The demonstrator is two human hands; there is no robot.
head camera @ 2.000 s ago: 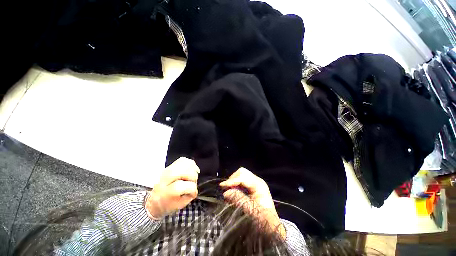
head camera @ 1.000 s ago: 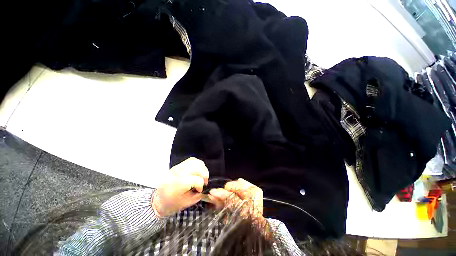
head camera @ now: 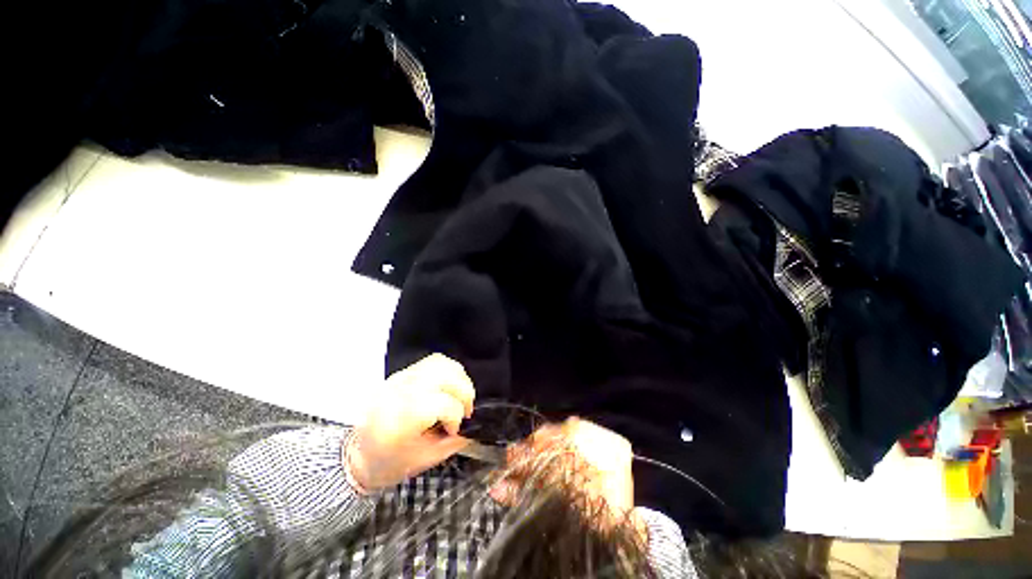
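A black jacket [head camera: 566, 271] lies over the near edge of the white table, with its sleeve running down to my hands. Pale dots show on its cloth, and plaid lining [head camera: 410, 77] at one edge. My left hand [head camera: 421, 416] pinches at the sleeve's lower end, fingers closed. My right hand [head camera: 588, 458] is beside it to the right, fingers bent and partly hidden by loose hair. A small pale strip shows between the hands; I cannot tell what it is. No needle or thread can be made out.
Another black jacket [head camera: 894, 283] with plaid lining lies folded at the right on the white table [head camera: 249, 271]. More black cloth [head camera: 226, 91] lies at the upper left. Red, yellow and orange items [head camera: 962, 458] sit at the table's right end. Grey-blue garments [head camera: 1002, 192] are stacked beyond.
My hands came closer together, then my right hand moved slightly right, away from my left. My left hand stays at the sleeve end. The jackets have barely shifted in view.
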